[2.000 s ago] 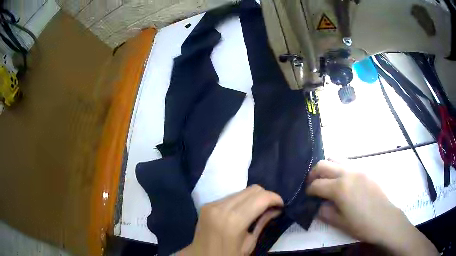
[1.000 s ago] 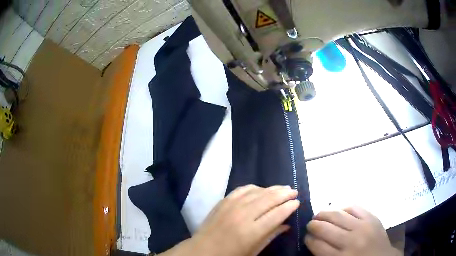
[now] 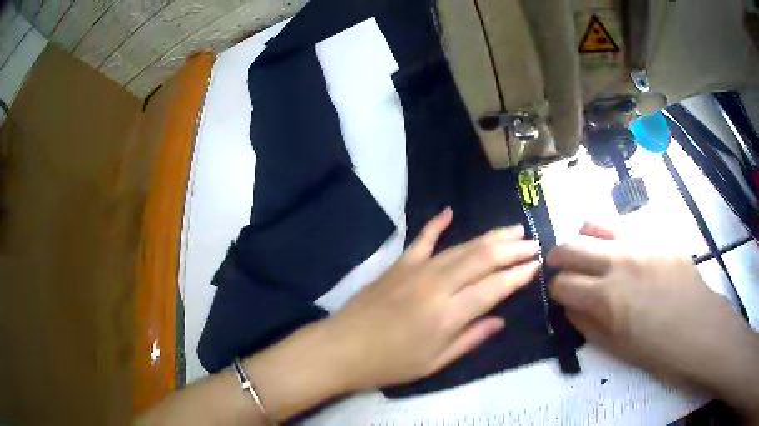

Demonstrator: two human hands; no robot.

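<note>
A black garment panel (image 3: 453, 179) lies under the sewing machine head. A zipper (image 3: 546, 301) with a thin silvery line of teeth runs along its right edge, from the yellow-marked presser foot (image 3: 528, 186) toward the front. My left hand (image 3: 433, 299) lies flat on the panel, fingers spread, fingertips at the left side of the teeth. My right hand (image 3: 620, 291) has its fingers bent at the zipper's right edge; its fingertips touch the tape, but whether they pinch it cannot be told. The zipper's tail end shows below both hands.
The cream-grey machine head (image 3: 491, 83) stands at the upper right, with a blue disc (image 3: 652, 131) beside it. More black cloth (image 3: 291, 141) lies on the left. Loose zippers (image 3: 699, 200) lie right. Orange tape (image 3: 166, 216) and cardboard (image 3: 66, 208) border the left.
The panel has moved up toward the machine, and its front edge and the zipper's end now show. My left hand has spread flat; my right hand is nearer the presser foot. The view has shifted.
</note>
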